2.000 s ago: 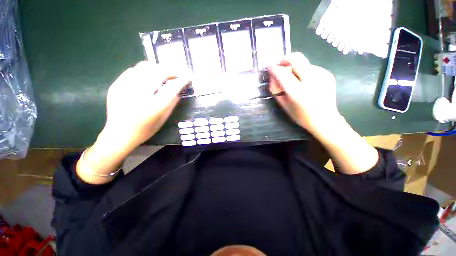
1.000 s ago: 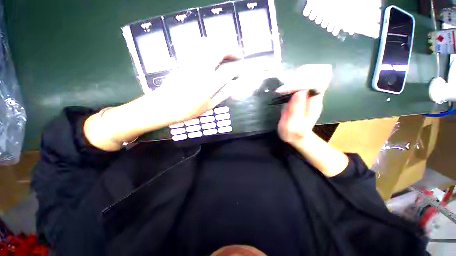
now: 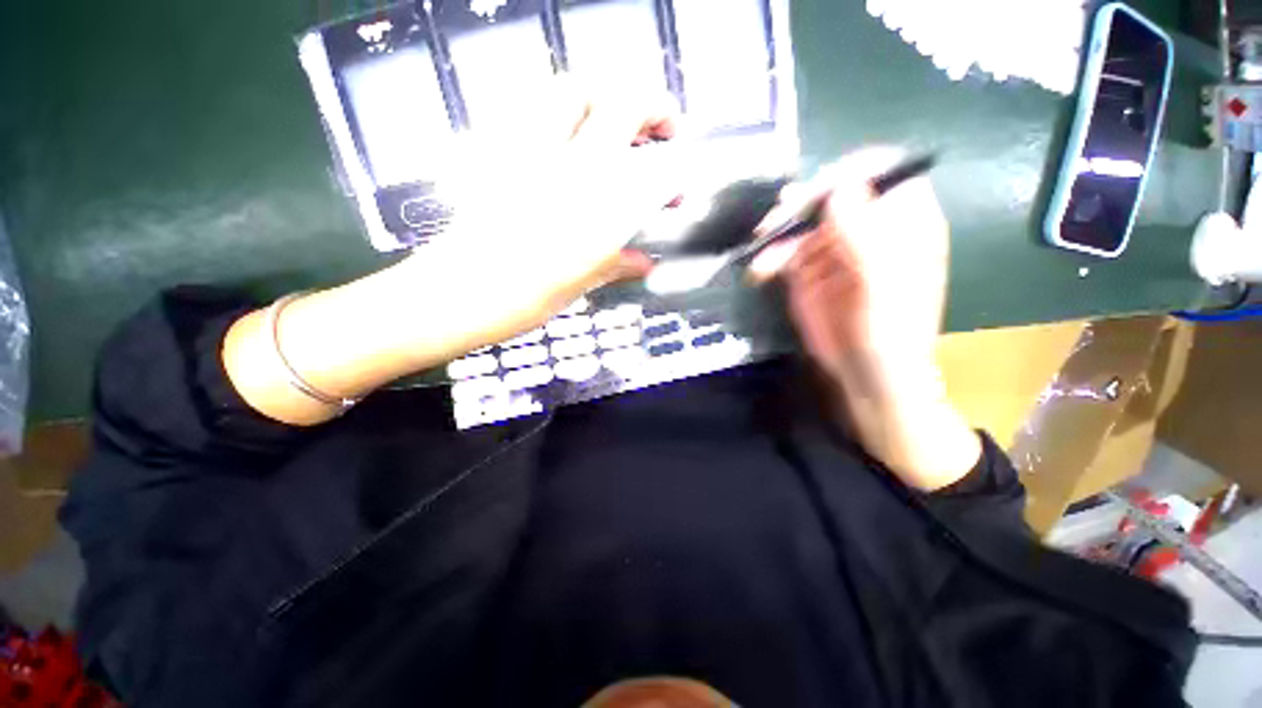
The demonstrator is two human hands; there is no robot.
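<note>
The printed panel strip (image 3: 395, 111) lies flat at the top, with black borders and pale windows. My left hand (image 3: 554, 221) reaches across its lower part; glare hides whether its fingers hold anything. My right hand (image 3: 865, 263) holds slim black tweezers (image 3: 907, 172), blurred, their tip pointing left toward my left fingers. A white oval sticker (image 3: 685, 273) shows by the tweezer tip; whether it is gripped is unclear. Rows of white oval stickers (image 3: 526, 354) lie near the table edge on a clear backing sheet (image 3: 669, 336) with empty oval outlines at its right.
A fanned bundle of white tabbed pieces (image 3: 997, 39) is at the upper right. A smartphone (image 3: 1111, 132) in a light blue case lies right of it. A small white round object (image 3: 1218, 249) and a red-and-white box (image 3: 1236, 114) are at the right edge. Clear plastic (image 3: 11, 339) is at the left edge.
My left hand has moved off the strip's left side toward its lower middle. My right hand has left the strip's right side and now holds the tweezers. The view has shifted slightly.
</note>
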